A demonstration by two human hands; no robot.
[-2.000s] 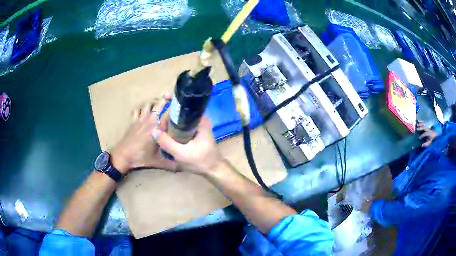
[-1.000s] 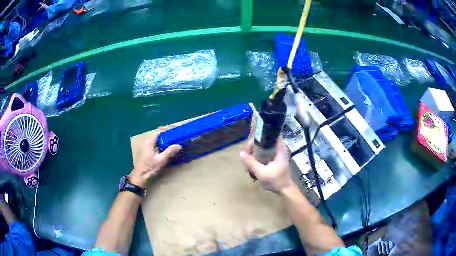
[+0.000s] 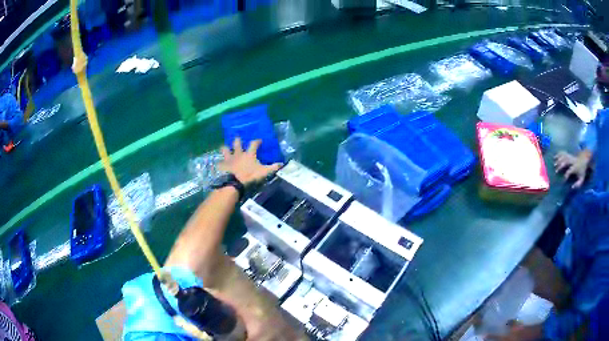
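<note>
My left hand (image 3: 247,162), with a dark watch at the wrist, reaches out with its fingers spread at the near edge of a blue plastic housing (image 3: 252,126). It is not closed on it; whether the fingertips touch is unclear. The black electric screwdriver (image 3: 207,312) hangs from a yellow cord at the bottom edge. Bare skin, likely of my right arm, shows beside it, but no fingers can be made out and the picture's edge cuts it off. The screw feeders (image 3: 350,212) stand just right of my left forearm.
Stacked blue housings (image 3: 417,150), partly under clear plastic, lie behind the feeders. A red-pink box (image 3: 511,156) and a white box (image 3: 507,102) are further right, near another person's hand. Bagged housings (image 3: 89,223) lie along the belt. A cardboard corner (image 3: 112,324) shows at bottom left.
The view has turned right. My left hand has let go of the housing it held on the mat and stretched out to another at the belt. The screwdriver now appears at the bottom edge.
</note>
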